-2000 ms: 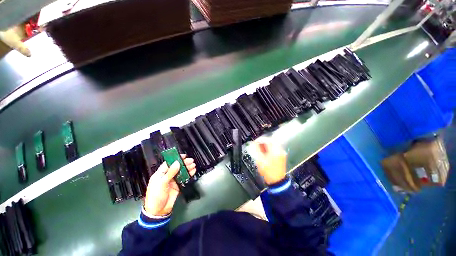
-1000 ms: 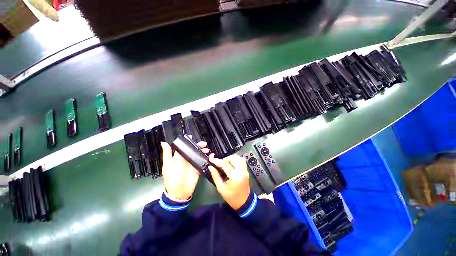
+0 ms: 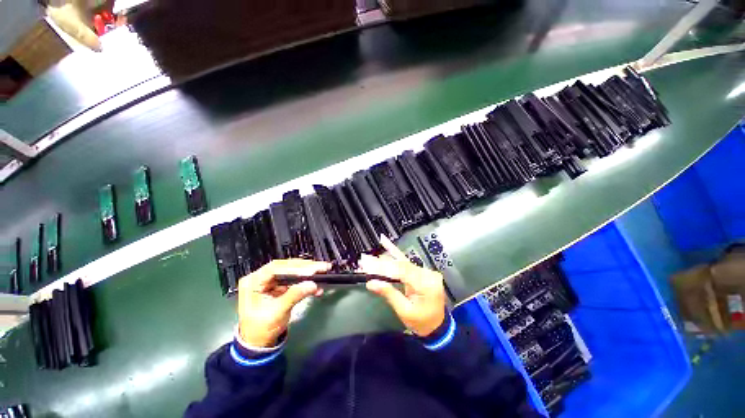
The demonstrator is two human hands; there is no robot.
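My left hand (image 3: 274, 300) and my right hand (image 3: 411, 291) hold a black remote control (image 3: 339, 278) between them, level and edge-on, one hand at each end. Its keypad side and any circuit board inside are hidden. Black keypad fronts (image 3: 439, 260) lie on the green bench beside my right hand, partly covered by it. A long row of black remote housings (image 3: 392, 196) lies side by side just beyond my hands.
Green circuit boards (image 3: 142, 196) stand apart on the dark belt past the white strip (image 3: 155, 242). A short group of black units (image 3: 62, 326) lies at left. A blue bin (image 3: 629, 314) with black keypad parts is below the edge at right. Cardboard stacks (image 3: 245, 33) stand at the far side.
The green board seen in my left hand two seconds ago is out of sight. The black remote, tilted a second ago, is now level between both hands. More boards show at left.
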